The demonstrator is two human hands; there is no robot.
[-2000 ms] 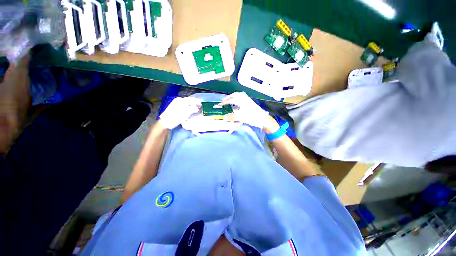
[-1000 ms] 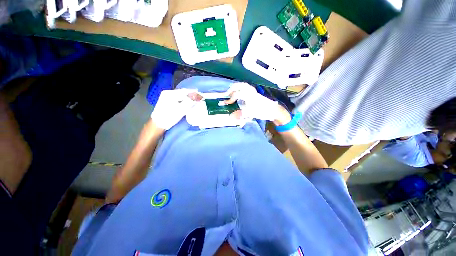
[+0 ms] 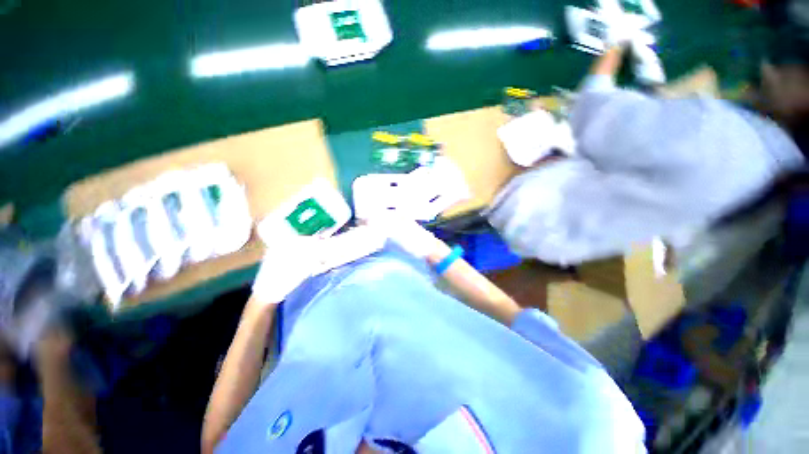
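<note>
My gloved left hand (image 3: 278,273) and gloved right hand (image 3: 404,234) are low at the bench edge, both blurred. Between them they hold a white housing (image 3: 337,253), seen nearly edge-on; its circuit board does not show and its outline blends with the gloves. A fitted housing (image 3: 306,215) with a green board in its middle lies just beyond it. Empty housing shells (image 3: 377,195) overlap right of that, with green circuit boards (image 3: 392,157) with yellow parts behind them. A row of fitted housings (image 3: 213,222) leans at the left.
Cardboard sheets (image 3: 282,160) lie along the green line surface (image 3: 239,106). Another fitted housing (image 3: 344,27) is on the far green surface. A neighbour in grey (image 3: 612,177) reaches over the line at right. Another person's arm (image 3: 64,390) is at left, by clear plastic.
The view has tilted up and shows more of the line. The held housing has turned from face-up to nearly edge-on, near the bench edge. The right neighbour's arm now reaches far over the line.
</note>
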